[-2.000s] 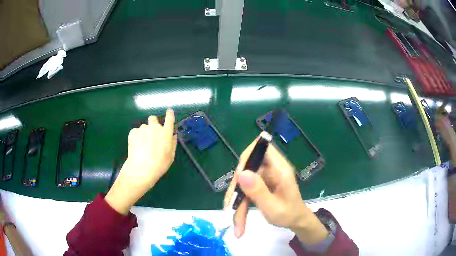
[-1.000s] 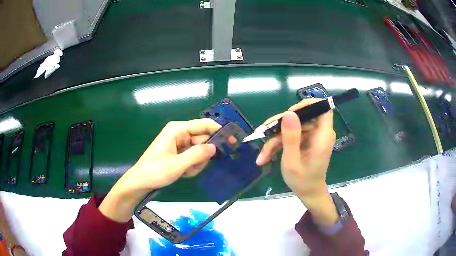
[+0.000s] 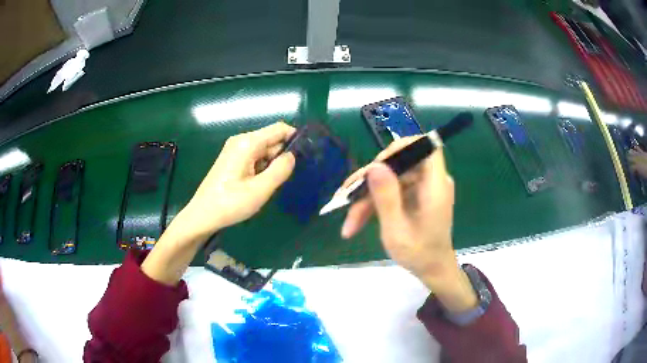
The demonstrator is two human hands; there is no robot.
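Observation:
My left hand (image 3: 238,177) holds a dark phone middle frame (image 3: 238,271) by its upper end, tilted above the green mat, its lower end over the white edge. Dark blue protective film (image 3: 312,174) covers the frame's upper part. My right hand (image 3: 411,213) holds a black-handled tool (image 3: 404,157) like a pen. Its pale pointed tip is at the film's lower right; whether it touches cannot be told. Removed bright blue film pieces (image 3: 273,330) lie heaped on the white surface below the frame.
Phone frames with blue film (image 3: 516,142) lie to the right, darker frames (image 3: 147,191) to the left. A grey post (image 3: 323,32) stands behind. A yellow strip (image 3: 606,142) and red tray (image 3: 603,60) are at right. Another person's hand shows at the right edge.
Since the oldest frame, my left hand has picked up a phone frame. Since the last one, the held frame has moved up and the tool tip now sits lower on the film. The lying frames have shifted.

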